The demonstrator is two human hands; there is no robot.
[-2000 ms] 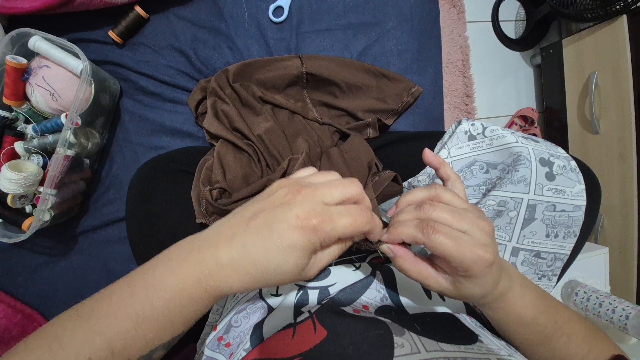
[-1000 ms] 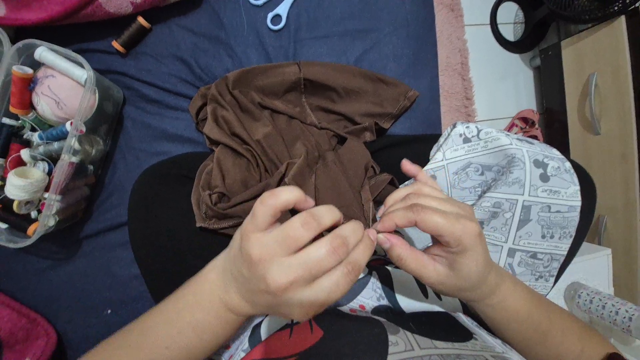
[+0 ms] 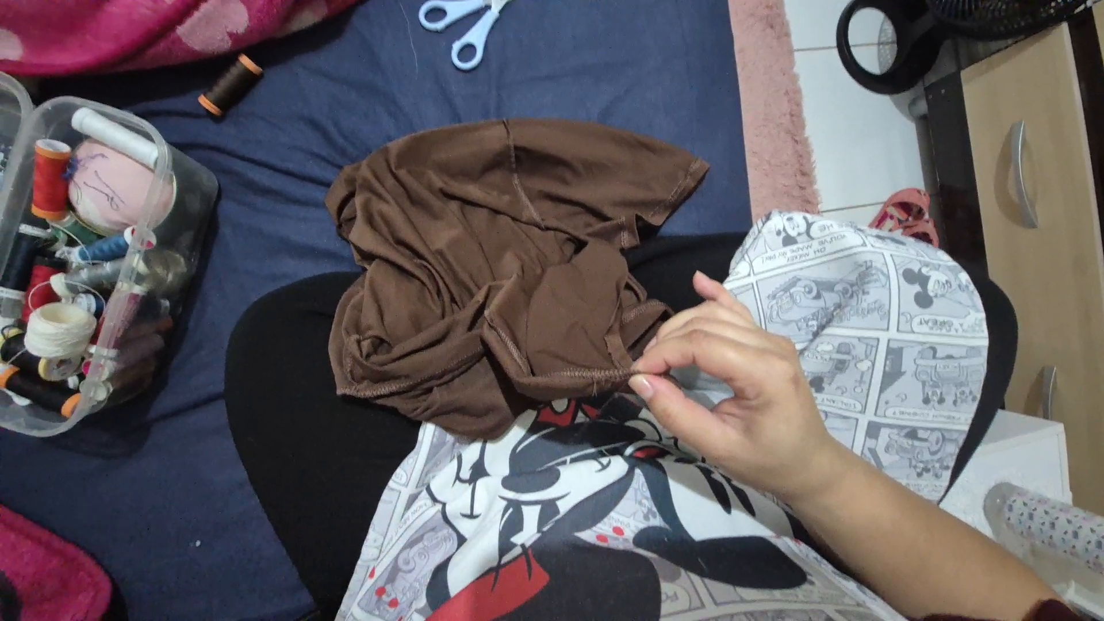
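Observation:
A brown knit garment [image 3: 448, 224] with visible overlocked seams lies crumpled over my lap and the blue bedding. My right hand [image 3: 733, 371] pinches the end of one of its seams between thumb and index finger, the other fingers loosely curled above. My left hand is out of view. Beneath the garment spreads the printed comic-pattern cloth [image 3: 828, 302] of my clothing, over black leggings [image 3: 276, 379]. No needle can be made out.
At left stands a clear plastic box [image 3: 159, 285] of thread spools and a pink pincushion [image 3: 121, 185]. A dark thread spool [image 3: 231, 85] and light blue scissors [image 3: 470, 43] lie on the blue sheet [image 3: 586, 78]. A wooden drawer unit [image 3: 1026, 112] stands at right.
Both hands were together at the brown garment's edge; now my left hand has gone from view, while my right stays at the seam. The view has shifted, showing more of the scissors.

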